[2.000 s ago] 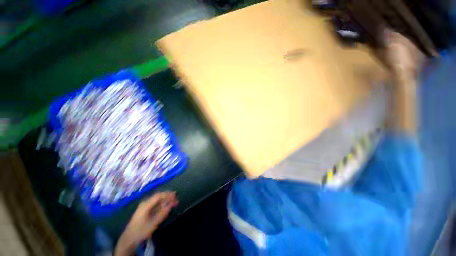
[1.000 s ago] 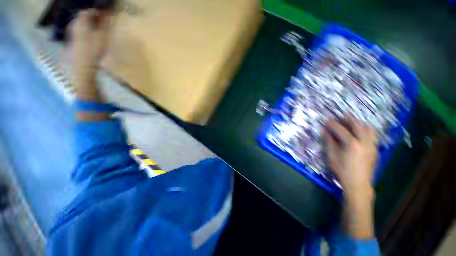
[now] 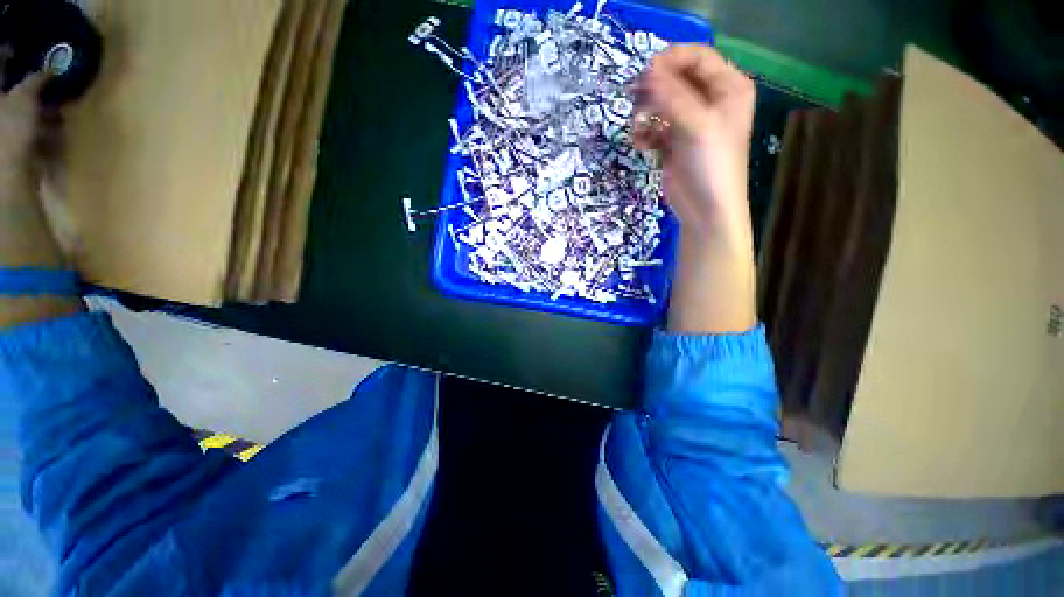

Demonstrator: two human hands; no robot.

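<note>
A blue tray (image 3: pixel 548 306) heaped with small white wired boards (image 3: pixel 560 198) is in the upper middle. My right hand (image 3: pixel 697 128) is over the tray's right side, fingers curled together. A small pale thing shows at its fingertips, but blur hides whether it is a board. My left hand (image 3: pixel 26 140) is at the far left, partly cut off by the picture's edge, with its fingers on a round black housing (image 3: pixel 53 49) that has a pale centre. The housing is over a cardboard stack.
Layered cardboard (image 3: pixel 163 152) lies left of the tray. Another cardboard stack (image 3: pixel 968 292) stands on the right, its brown edges facing the tray. Loose wired boards (image 3: pixel 411 215) lie at the tray's left rim, on the dark green bench top (image 3: pixel 373 245). My legs are below the bench edge.
The view has turned and is sharper; the right cardboard stack now shows. My right hand has moved from the tray's near part towards its right side. My left hand stays with the black housing.
</note>
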